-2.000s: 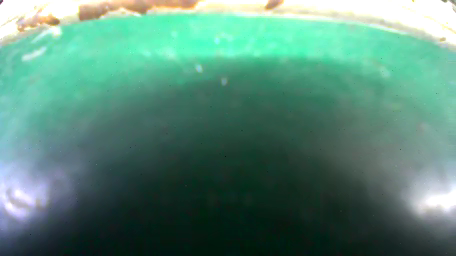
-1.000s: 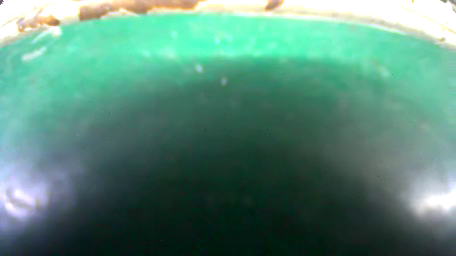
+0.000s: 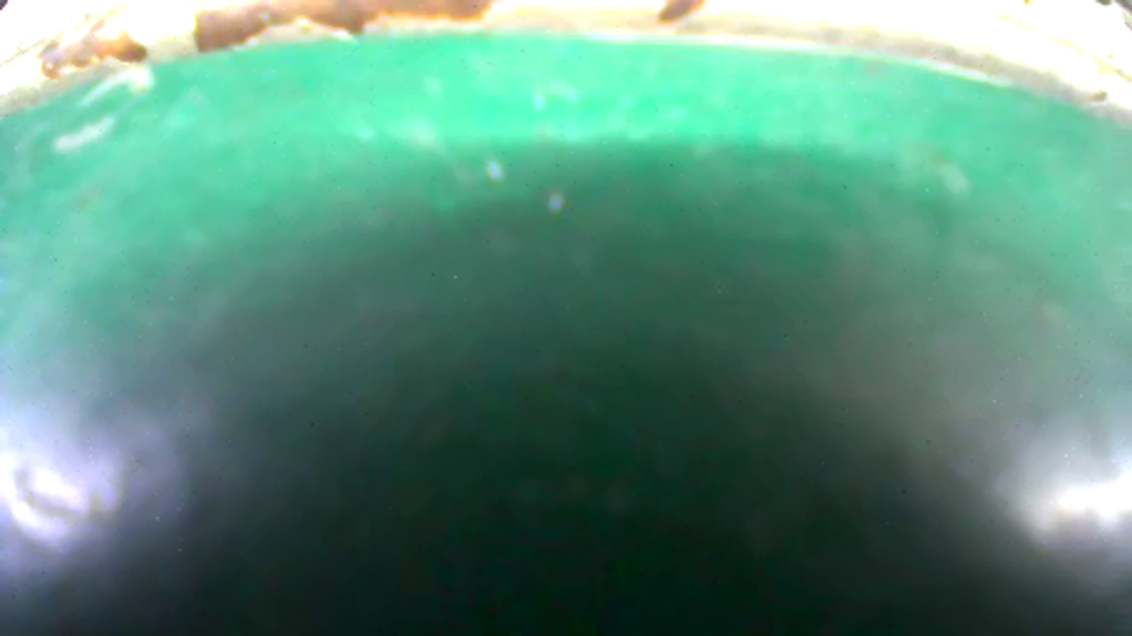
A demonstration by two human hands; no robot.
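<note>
A green surface point(image 3: 596, 99) fills nearly the whole head view, very close and blurred. It is bright green near the top and falls into dark shadow towards the bottom. A few small pale specks and scuffs show on it in the upper part. Neither my left hand nor my right hand is in view. No tool or work piece can be made out.
A whitish edge strip point(image 3: 559, 18) with worn brown patches point(image 3: 360, 13) runs along the top of the view. Bright blurred glare spots lie at the lower left point(image 3: 56, 503) and lower right point(image 3: 1092, 503).
</note>
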